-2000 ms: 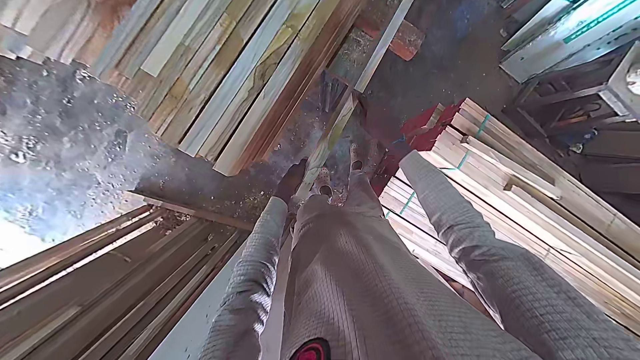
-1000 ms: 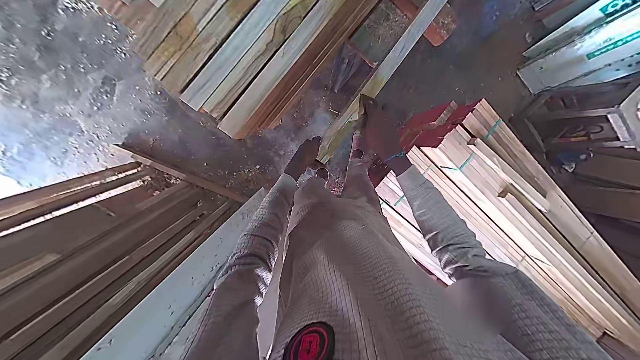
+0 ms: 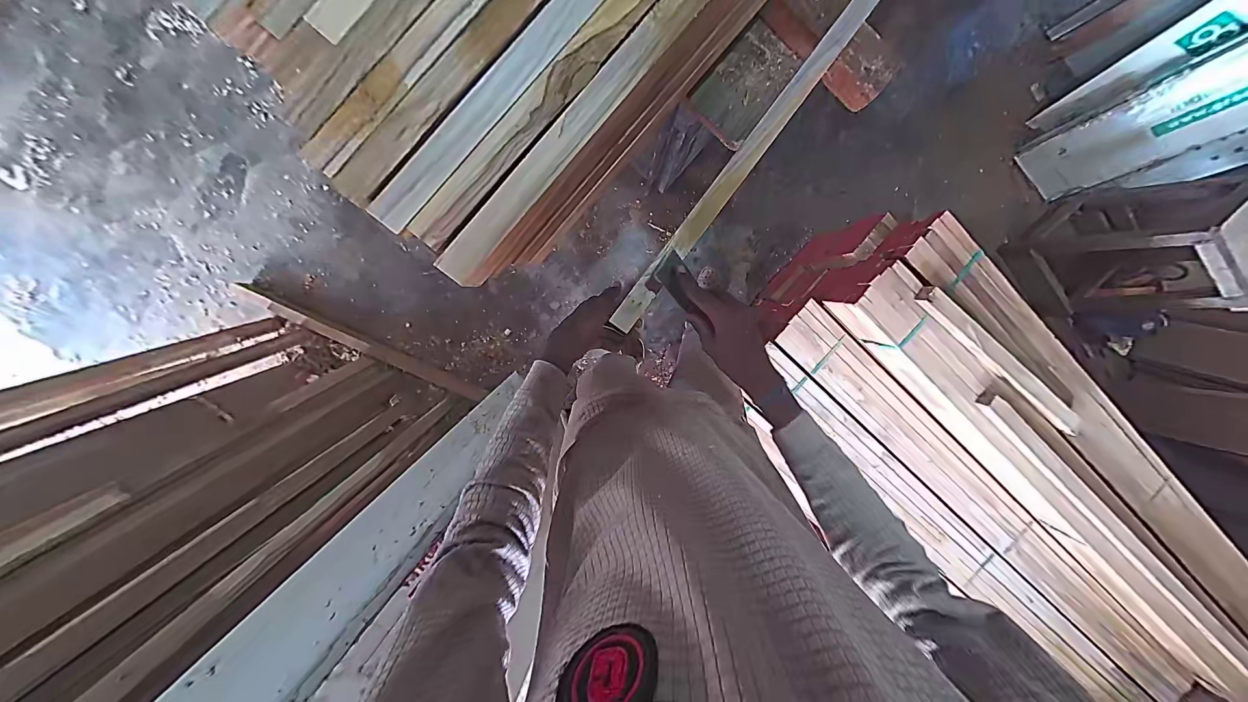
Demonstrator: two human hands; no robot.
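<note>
A long narrow wooden strip (image 3: 751, 151) runs from the top of the view down to my hands, its near end between them. My left hand (image 3: 588, 327) is curled round the left side of that end. In my right hand (image 3: 726, 327) is a small dark flat block (image 3: 671, 270), held against the strip's right edge close to its near end. What the block is cannot be told. The fingertips of my left hand are partly hidden under the strip.
Stacked boards (image 3: 546, 127) lie at the upper left. Strapped lumber with red-painted ends (image 3: 936, 390) stands at my right. Long planks (image 3: 195, 517) and a white board (image 3: 361, 546) lie at lower left. A wooden frame (image 3: 1141, 239) and white printed panels (image 3: 1121, 136) are at far right.
The strip's near end now shows between my hands, where my right hand partly covered it a second ago. My right hand has shifted to the strip's right side.
</note>
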